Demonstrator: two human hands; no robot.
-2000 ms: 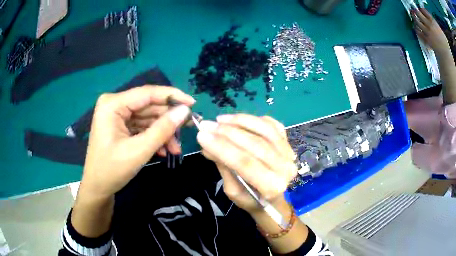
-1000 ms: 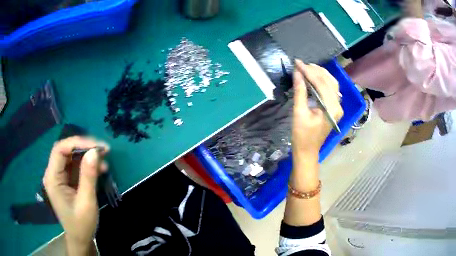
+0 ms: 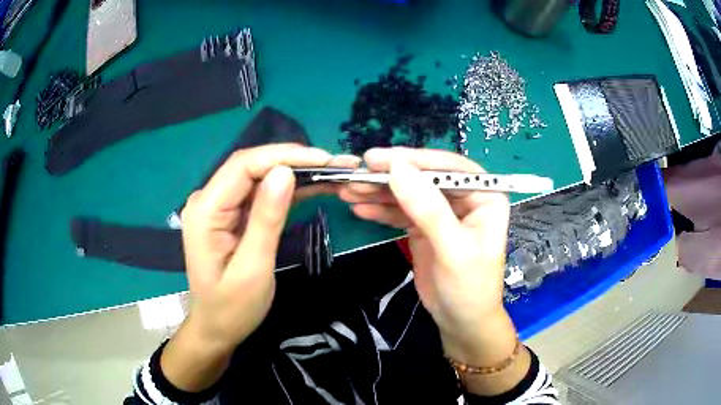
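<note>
My left hand [image 3: 237, 229] pinches a thin dark strip part [image 3: 320, 172] between thumb and fingers, over the table's near edge. My right hand [image 3: 447, 237] holds silver tweezers [image 3: 474, 182] with a row of holes, level, their tip pointing left at the strip by my left thumb. The fingertips of both hands nearly meet. Whether the tweezers grip a small piece is too small to tell. Behind the hands lie a heap of small black parts [image 3: 399, 111] and a heap of small silver parts [image 3: 494, 91].
Stacked dark strips [image 3: 150, 99] lie left, with a shorter row [image 3: 130, 244] nearer me. A pale phone [image 3: 111, 35] and dark tangled bundle [image 3: 59, 96] lie upper left. Right are a black sheet [image 3: 624, 123], a blue bin [image 3: 585, 297] and a person's pink clothing [image 3: 700, 225]. A metal cup [image 3: 534, 14] stands at the far edge.
My right hand has come back from the black sheet to my left hand, with the tweezers now level. The view has swung left. My left hand still pinches the strip.
</note>
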